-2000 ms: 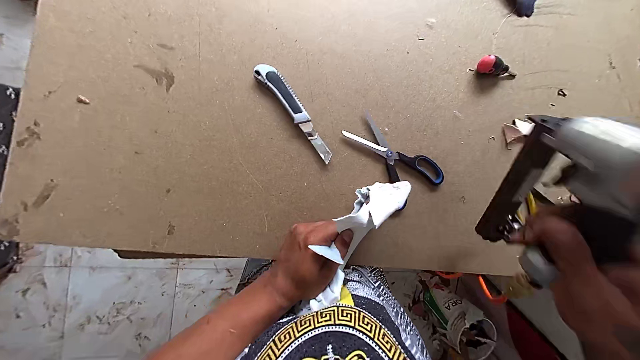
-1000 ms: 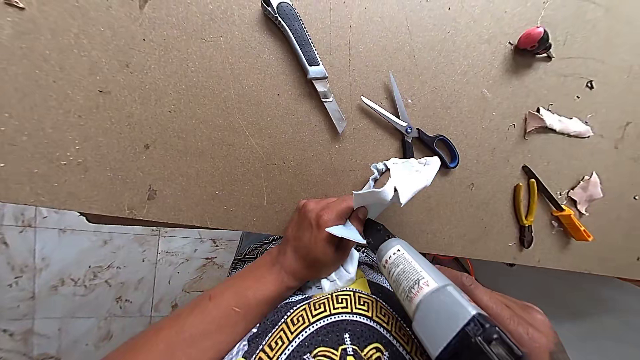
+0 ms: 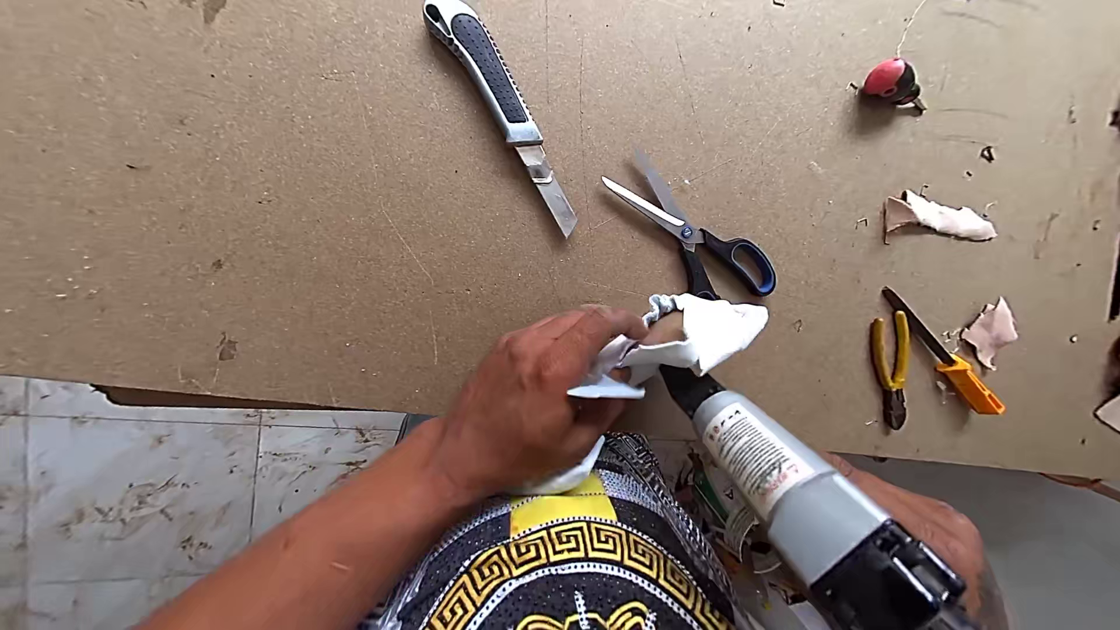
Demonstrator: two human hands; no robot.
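Observation:
My left hand [image 3: 538, 398] grips a folded piece of white material [image 3: 722, 332] at the near edge of the board. A tan part shows inside its fold. My right hand [image 3: 932, 525] is around a grey and black staple gun [image 3: 787, 481], mostly hidden behind the tool's body. The staple gun's black nose touches or nearly touches the underside of the white piece; the exact contact is hidden. Just beyond the piece lie scissors [image 3: 687, 232] with black and blue handles, blades apart. A snap-off utility knife [image 3: 494, 74] lies farther left with its blade out.
On the brown board [image 3: 306, 219], at the right, lie yellow-handled cutting pliers [image 3: 891, 367], an orange-handled knife [image 3: 962, 381], a pale scrap [image 3: 993, 332], another curled scrap [image 3: 945, 219] and a red and black object [image 3: 892, 83]. Mixed items stand below the board's near edge.
Two seconds ago my right hand held the staple gun raised over the board's right side. It has moved left and down to the white piece, which my left hand still grips. The view has shifted closer.

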